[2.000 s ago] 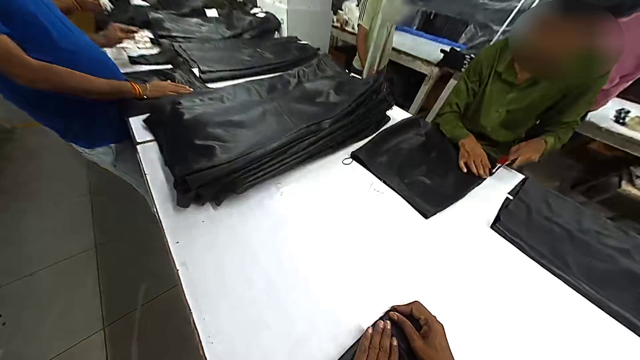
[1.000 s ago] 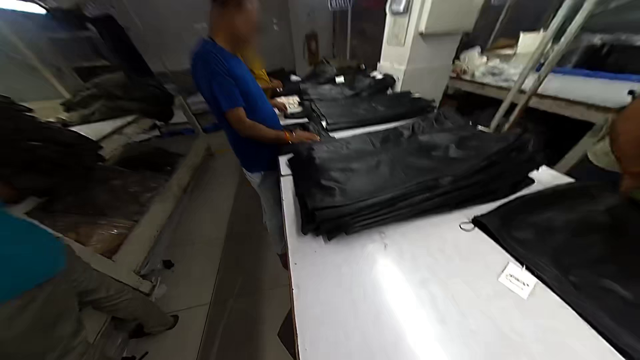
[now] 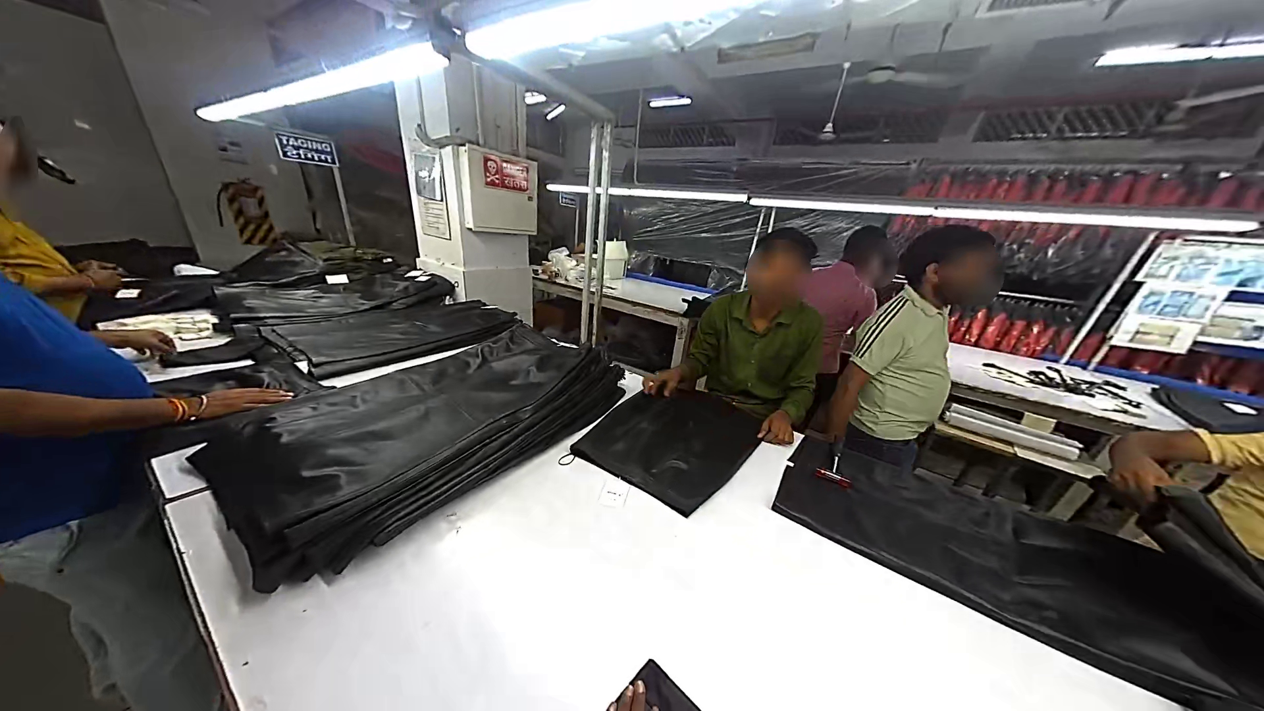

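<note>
At the bottom edge, only the fingertips of what looks like my left hand [image 3: 632, 698] show, against the left side of a dark piece of material [image 3: 666, 685] with a pointed corner. Whether they grip it or just rest there, I cannot tell. My right hand is out of sight. Both lie on the white tabletop [image 3: 513, 602]. Farther up, a black folded garment [image 3: 676, 444] lies flat with a white tag [image 3: 613, 492] beside its near edge. A person in a green shirt [image 3: 755, 346] has both hands on it.
A thick stack of black garments [image 3: 395, 434] covers the table's far left, beside a person in blue [image 3: 59, 415]. Long black material [image 3: 987, 553] runs along the right side, under a red-headed tool [image 3: 832, 478] near a person in a pale shirt [image 3: 899, 365]. More people stand around.
The view has swung left and then back right and up. The green-shirted person's hands, together near a red item two seconds ago, are now apart on the black garment.
</note>
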